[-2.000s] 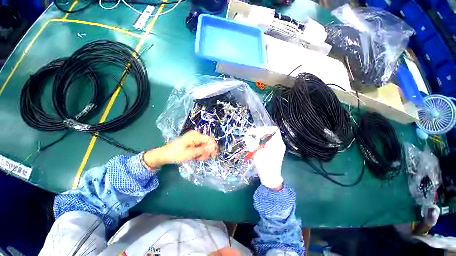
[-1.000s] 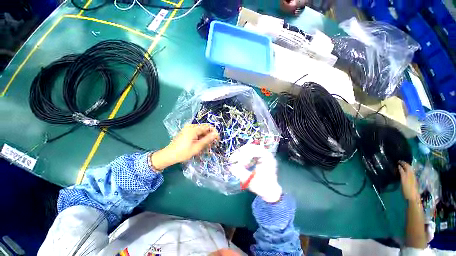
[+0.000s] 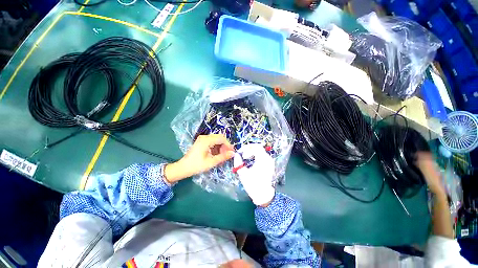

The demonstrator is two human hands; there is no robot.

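Note:
My bare left hand [image 3: 205, 156] is over the near left part of an open clear bag [image 3: 184, 119], fingertips pinched on a thin cable end, mostly hidden. My white-gloved right hand [image 3: 257, 175] holds small red-handled cutters [image 3: 239, 168], their tip close to the left fingertips. White, blue and dark wire scraps [image 3: 243, 121] are heaped in the bag. Two overlapping black cable coils [image 3: 152, 91] lie at the left, a shiny band around them. A black cable tail [image 3: 141, 151] runs from them towards my left wrist, where it is hidden.
A light blue tray [image 3: 250, 44] and long cream box [image 3: 314, 65] lie beyond the bag. Thick black coils [image 3: 330, 128] are at the right. Another person's blurred hand [image 3: 430, 170] touches a smaller coil [image 3: 401, 157] beside a fan [image 3: 458, 131]. A bag of dark parts [image 3: 393, 57] is upper right.
My right hand with the cutters has moved left, up to my left fingertips. My left hand has shifted slightly right and down. Another person's hand has come in at the far right coil.

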